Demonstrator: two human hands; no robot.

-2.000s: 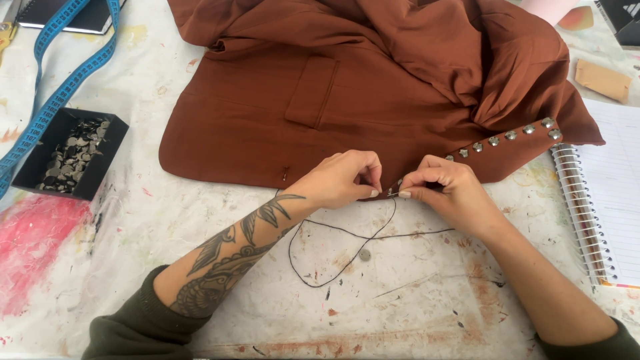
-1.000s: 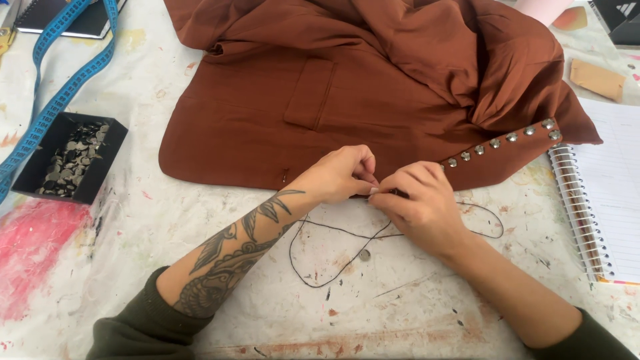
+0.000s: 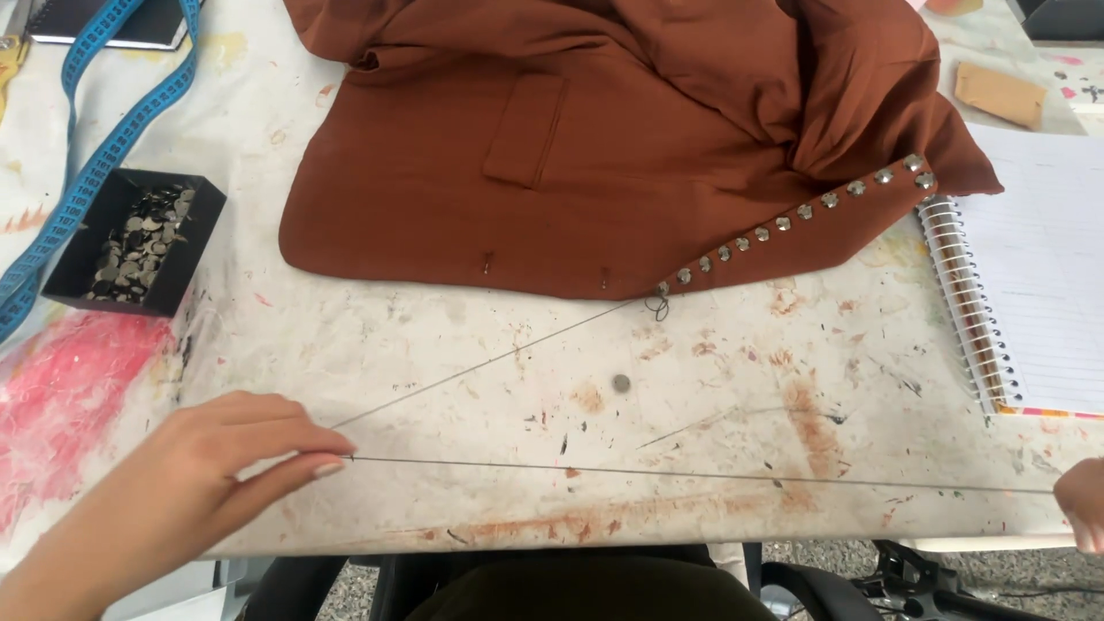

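Observation:
A brown jacket (image 3: 414, 190) lies on the stained table, with a row of metal studs (image 3: 805, 212) along its lapel. Dark thread (image 3: 492, 360) runs from a small loop at the lowest stud down to my left hand (image 3: 233, 466), whose thumb and forefinger pinch it at the lower left. From those fingertips the thread stretches nearly level to my right hand (image 3: 1082, 504), cut off by the right edge of the view and closed on the thread. No needle can be made out. Two small pins or stitches show near the jacket's lower edge.
A black box (image 3: 194, 250) of metal studs stands at the left beside a blue measuring tape (image 3: 112, 155). A spiral notebook (image 3: 1026, 285) lies at the right, below a tan piece (image 3: 1000, 95). One small round disc (image 3: 621, 382) rests on the table.
Both hands have left the jacket's edge and moved apart, the left to the lower left and the right to the far right. The thread that lay in loops on the table is now stretched between them.

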